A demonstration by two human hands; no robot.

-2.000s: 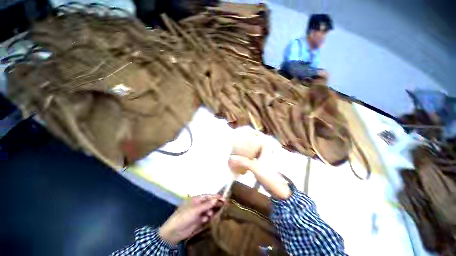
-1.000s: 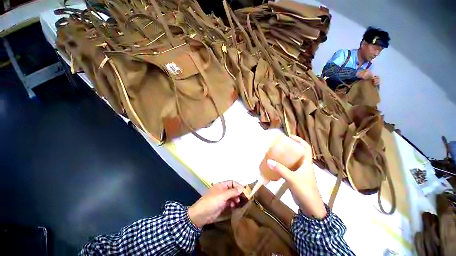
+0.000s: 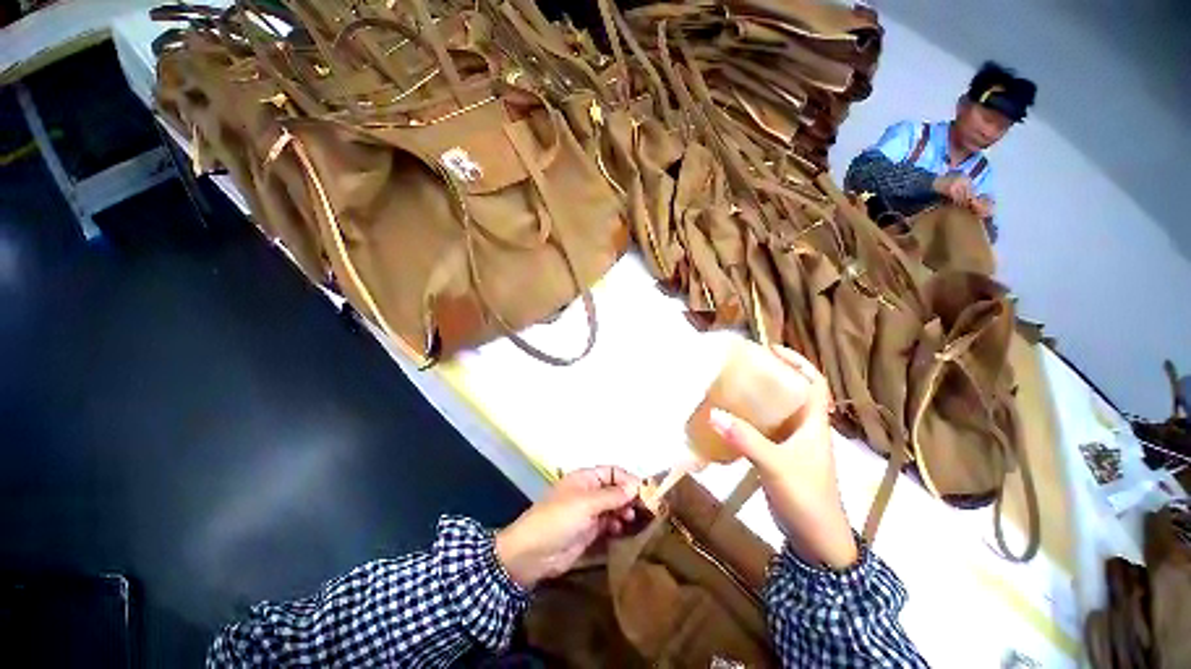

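Observation:
A brown tote bag (image 3: 673,588) lies at the table's near edge below my hands, with a thin gold zipper line (image 3: 712,555) along its opening. My left hand (image 3: 571,525) pinches the zipper end (image 3: 649,494) at the bag's top corner. My right hand (image 3: 794,457) holds a translucent amber glue bottle (image 3: 745,403), tilted down to the left. Its pale narrow tip (image 3: 677,476) is at the zipper end; whether they touch is hard to tell.
A large brown bag (image 3: 392,209) stands at the left on the white-covered table (image 3: 575,399). Heaped brown bags (image 3: 784,248) run along the back. A person (image 3: 934,163) sits across the table holding brown material. Small loose bits (image 3: 1101,460) lie at the right. Dark floor (image 3: 261,431) is at left.
The view has steadied and shifted since the earliest frame. The glue bottle has tilted and its tip now sits close to the pinched zipper end. Both hands keep their holds.

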